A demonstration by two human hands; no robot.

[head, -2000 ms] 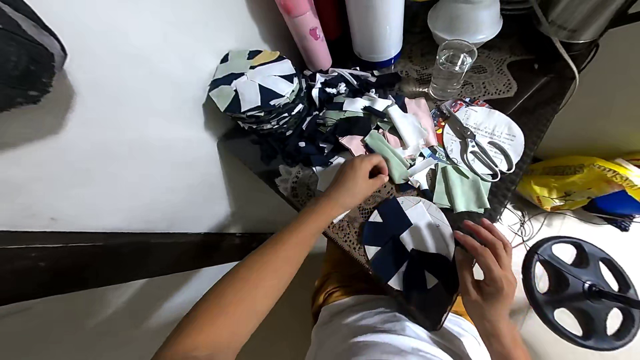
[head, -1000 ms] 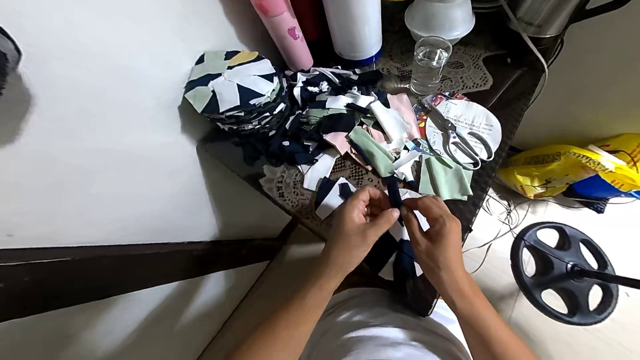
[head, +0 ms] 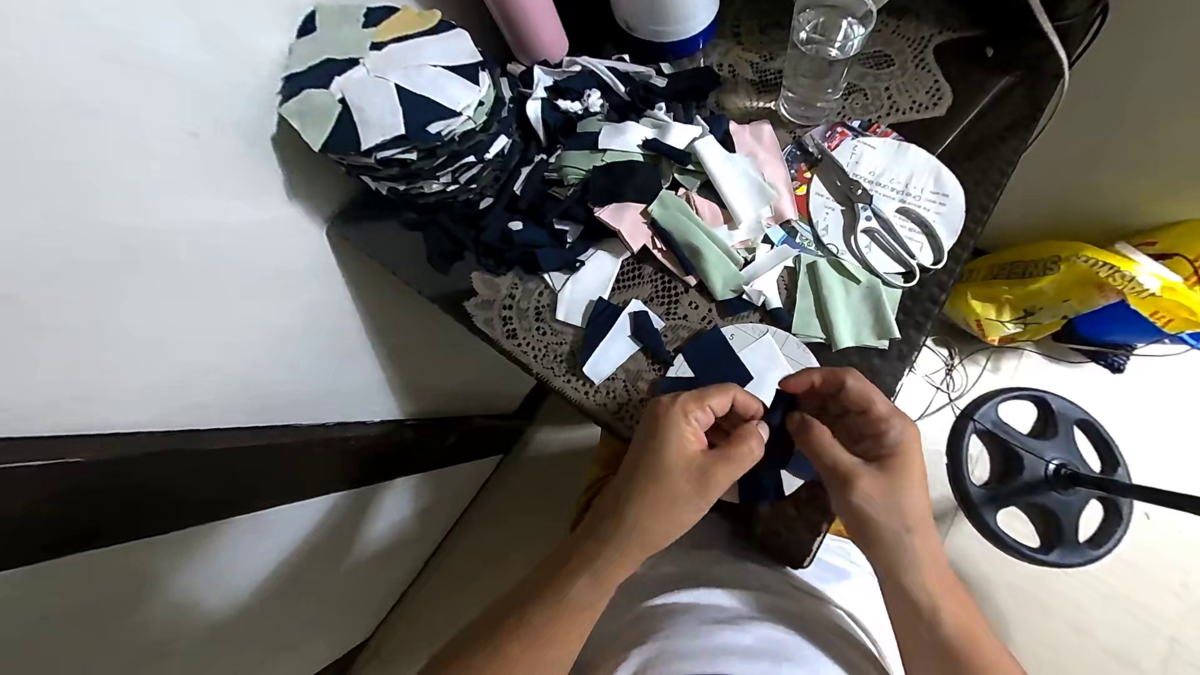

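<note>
My left hand [head: 698,459] and my right hand [head: 853,436] meet over a round paper piece [head: 797,351] partly covered with navy and white fabric scraps. Between the fingertips of both hands is a navy fabric scrap [head: 780,412], mostly hidden by the fingers. Left of the round piece lie loose white and navy scraps [head: 614,347]. Behind is a heap of fabric scraps [head: 656,169] in navy, white, pink and green. A stack of patchwork rounds [head: 394,94] stands at the left of the heap. Scissors [head: 872,220] rest on a round printed paper [head: 923,187] at the right.
A glass of water [head: 820,61] stands at the back on a lace cloth [head: 895,80], near a pink bottle [head: 530,28] and a white and blue container [head: 666,23]. The table's edge [head: 994,187] runs along the right. Beyond are yellow plastic packaging [head: 1022,291] and a black wheel-shaped base [head: 1041,478].
My left hand has moved from beside the scrap heap to the round piece. My right hand has come from the round's right edge to meet it, and a navy scrap is now between them.
</note>
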